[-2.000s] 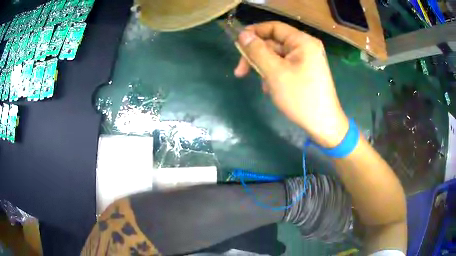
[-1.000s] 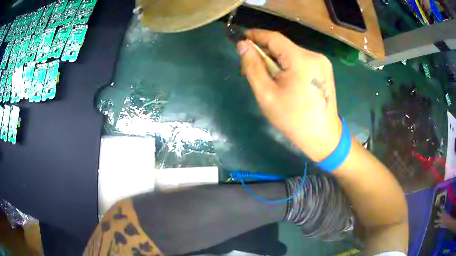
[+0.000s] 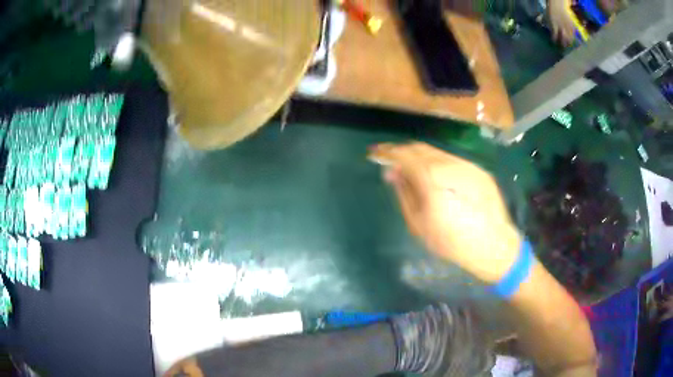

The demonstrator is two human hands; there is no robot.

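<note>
My right hand (image 3: 457,210) is bare, with a blue wrist strap (image 3: 514,271), over the green bench top. Its fingers are curled together and blurred. A small pale spot shows at the fingertips; I cannot tell if it is a held thing or a nail. My left arm, in a grey sleeve (image 3: 317,355), crosses the bottom from the left. It ends in a bunched striped cuff (image 3: 435,340) beside my right forearm, and the left hand itself does not show. Rows of green circuit boards (image 3: 55,210) lie on the black mat (image 3: 96,294) at left.
The amber fume hood (image 3: 229,74) hangs at the top. A wooden shelf (image 3: 384,74) behind it bears a black phone (image 3: 443,59) and a red-yellow object (image 3: 361,16). A grey post (image 3: 568,88), dark tangled cables (image 3: 579,217) and another person's hand (image 3: 562,20) are at right. White pads (image 3: 184,320) lie near.
The view has tilted up, so hood, shelf and boards sit lower. The right hand is farther from the hood, and the pale, thin stick seen in its fingers earlier is no longer clear.
</note>
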